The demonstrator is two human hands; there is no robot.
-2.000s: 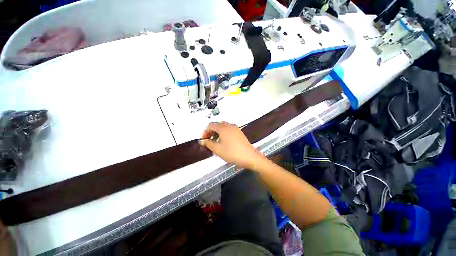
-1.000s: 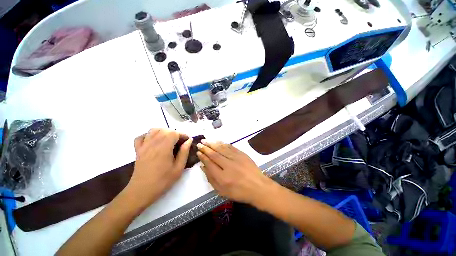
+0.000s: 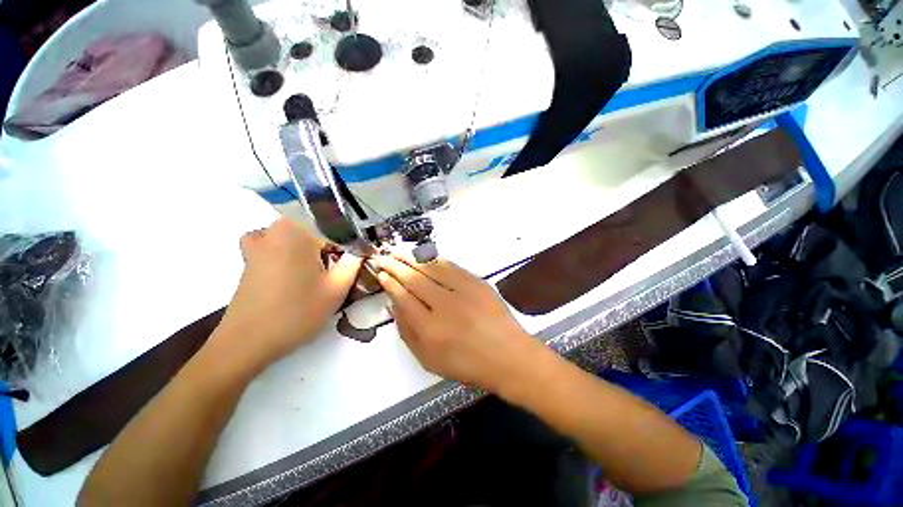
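Note:
A dark brown fabric strip [image 3: 124, 384] lies along the table on the left and runs under my left hand [image 3: 287, 292]. My left hand pinches its end right at the presser foot [image 3: 381, 243]. My right hand [image 3: 460, 322] has its fingertips on the same brown end, touching my left fingertips. The needle is hidden behind fingers and metal guard. A small dark brown curved end [image 3: 358, 330] shows on the table between my hands. A second brown strip [image 3: 604, 253] lies flat to the right of my right hand.
The white sewing machine [image 3: 475, 109] fills the back, with a black fabric strip [image 3: 584, 79] over it. A plastic bag with dark contents [image 3: 40, 297] lies left. Blue tape [image 3: 810, 163] wraps the right edge. Dark garments [image 3: 822, 337] and a blue crate [image 3: 715, 426] are lower right.
My left hand has come in and both hands have moved the brown end up to the presser foot. The view is closer to the machine head. The second strip lies apart on the right.

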